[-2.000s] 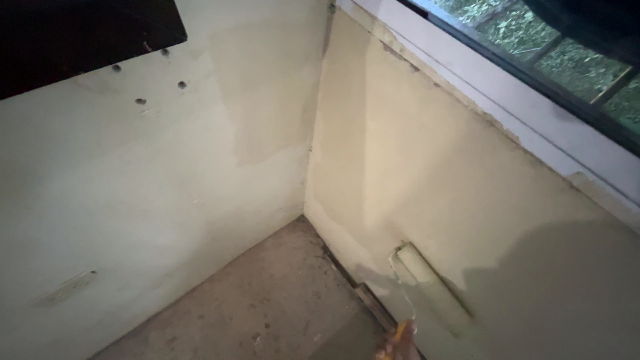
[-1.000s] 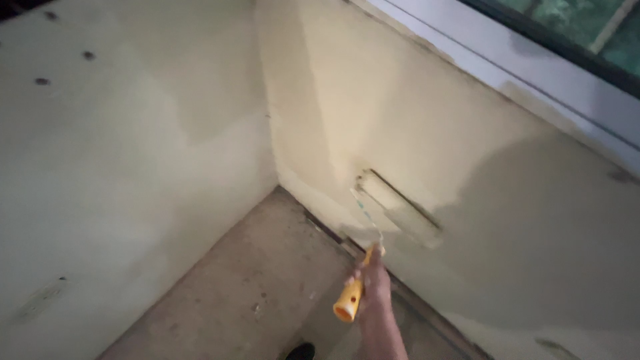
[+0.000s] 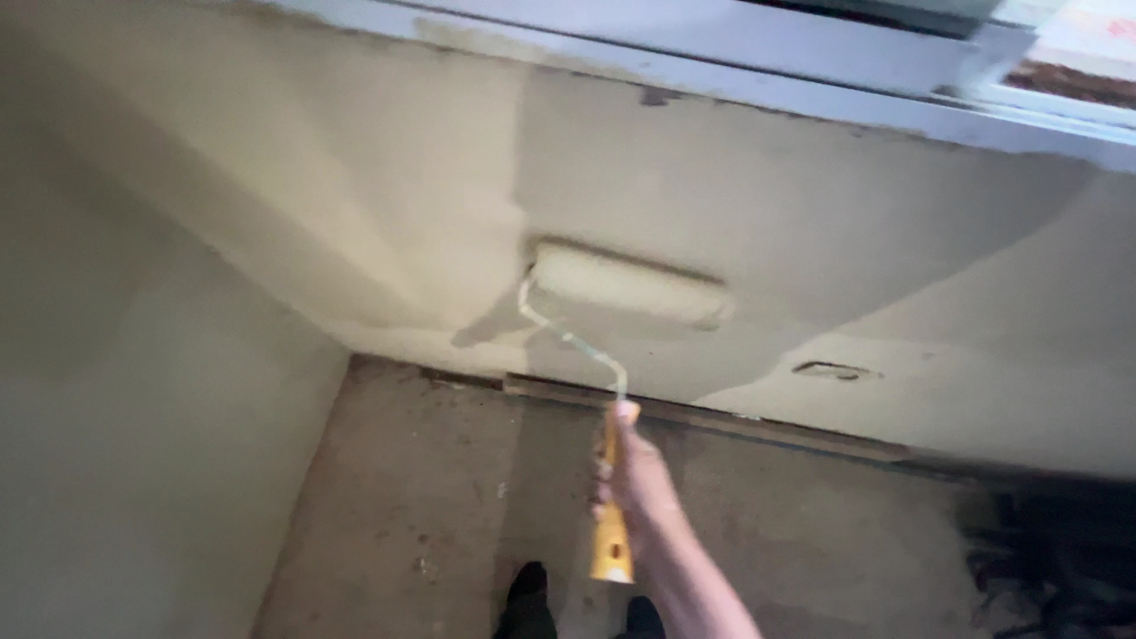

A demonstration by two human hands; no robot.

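My right hand [image 3: 635, 470] is closed around the yellow plastic handle [image 3: 612, 546] of a paint roller, its arm coming in from the bottom of the view. A bent wire frame [image 3: 581, 348] runs up from the handle to the pale roller sleeve [image 3: 630, 286]. The sleeve lies against the cream wall [image 3: 657, 195] under the window, tilted slightly down to the right. Shadows fall across the wall around it. My left hand is out of view.
A white window frame [image 3: 568, 40] runs along the top. The side wall [image 3: 133, 426] meets the cream wall at a corner on the left. A wall box [image 3: 834, 370] is at right. My shoes [image 3: 530, 581] are on the stained floor [image 3: 399, 515]; dark items [image 3: 1056, 550] lie lower right.
The view has swung to the right along the wall. The roller was on the wall nearer the corner in the earlier frames; it is now farther along it. The hand keeps hold of the handle.
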